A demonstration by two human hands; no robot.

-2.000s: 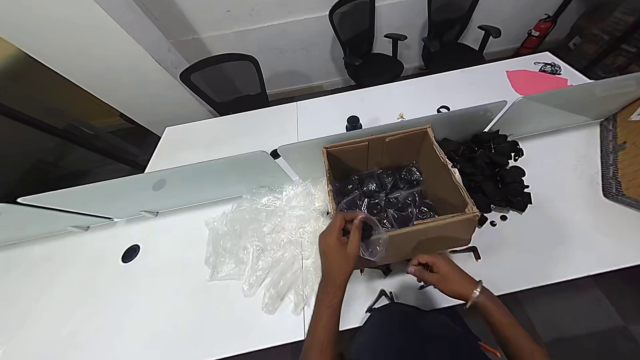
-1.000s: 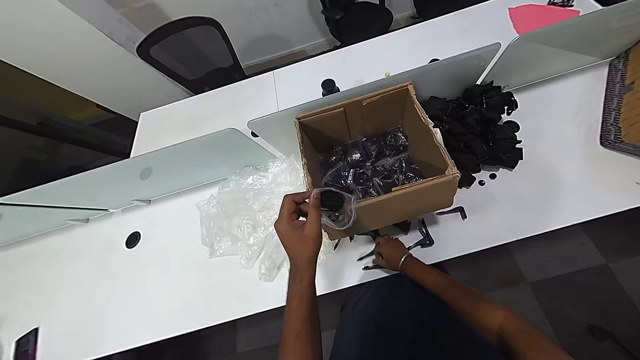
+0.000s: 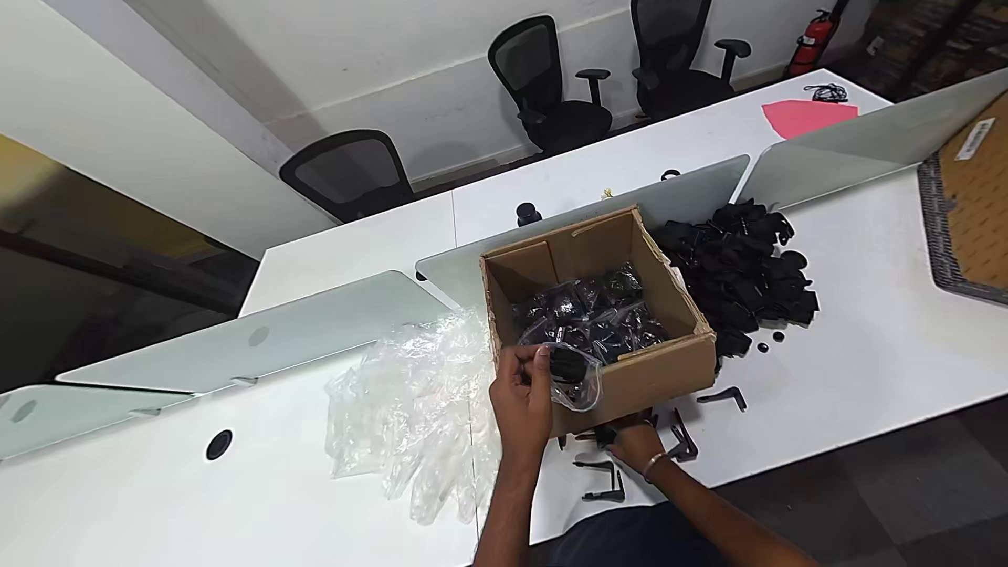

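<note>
My left hand (image 3: 526,394) grips the edge of a clear plastic bag (image 3: 587,396) that has a black part inside, at the near left corner of an open cardboard box (image 3: 646,378). Several bagged black parts (image 3: 567,305) lie in the box. Below the box's near side, my right hand (image 3: 634,442) is at some small black parts on the white table; its fingertips are partly hidden, and whether they hold one I cannot tell. Black angled brackets (image 3: 606,480) lie close to this hand, with another bracket (image 3: 726,397) to its right.
A heap of clear plastic bags (image 3: 417,409) lies left of the box. Black parts (image 3: 740,268) are piled at its right. Frosted glass dividers (image 3: 315,327) run behind, with office chairs (image 3: 551,87) beyond. A flat brown cardboard piece (image 3: 976,205) is at the far right.
The view has shifted. My left hand still holds the bag by the box corner. My right hand has stayed among the black parts below the box since a second ago.
</note>
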